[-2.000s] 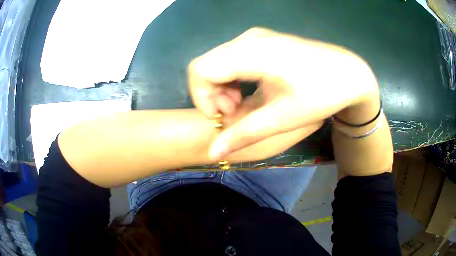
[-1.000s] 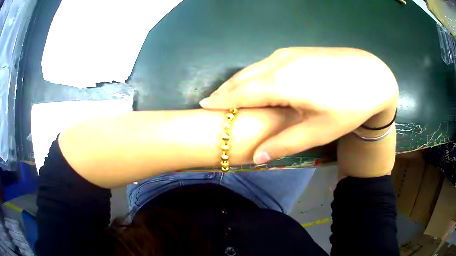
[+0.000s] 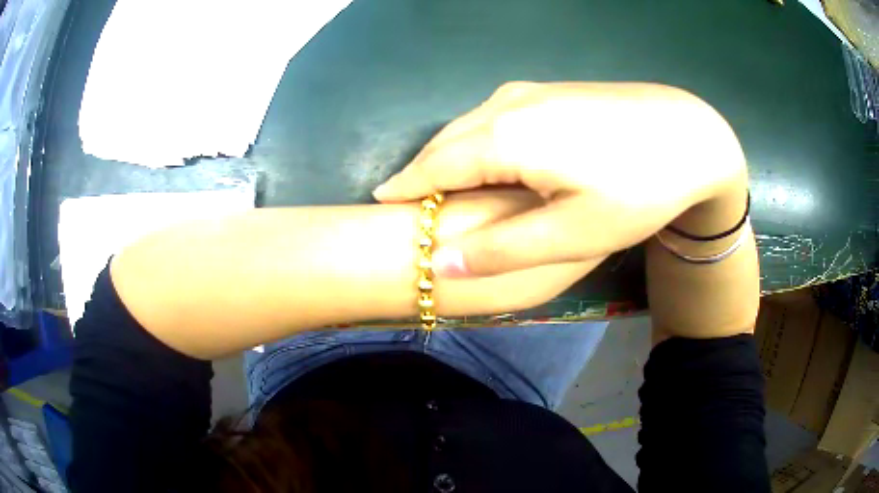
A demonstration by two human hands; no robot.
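Observation:
The gold beaded bracelet (image 3: 426, 281) is around my left wrist. My left hand (image 3: 525, 291) lies mostly hidden beneath my right hand, and its fingers do not show. My right hand (image 3: 588, 159) lies across the left hand and clasps the left wrist. Its thumb tip is right beside the beads on the near side, and its fingertips reach the wrist's far edge by the top beads. A thin black band and a silver bangle are on my right wrist.
A large white pile (image 3: 183, 77) lies at the far left of the dark green mat (image 3: 386, 87). A smaller white pile (image 3: 145, 226) lies near the table edge, partly under my left forearm. Clear plastic is at the far left, with cardboard boxes (image 3: 795, 356) below right.
The right thumb and fingers were pinching at the bracelet, then opened over the left hand beyond it. They have now shifted left, back to the beads. The bracelet sits slightly further left.

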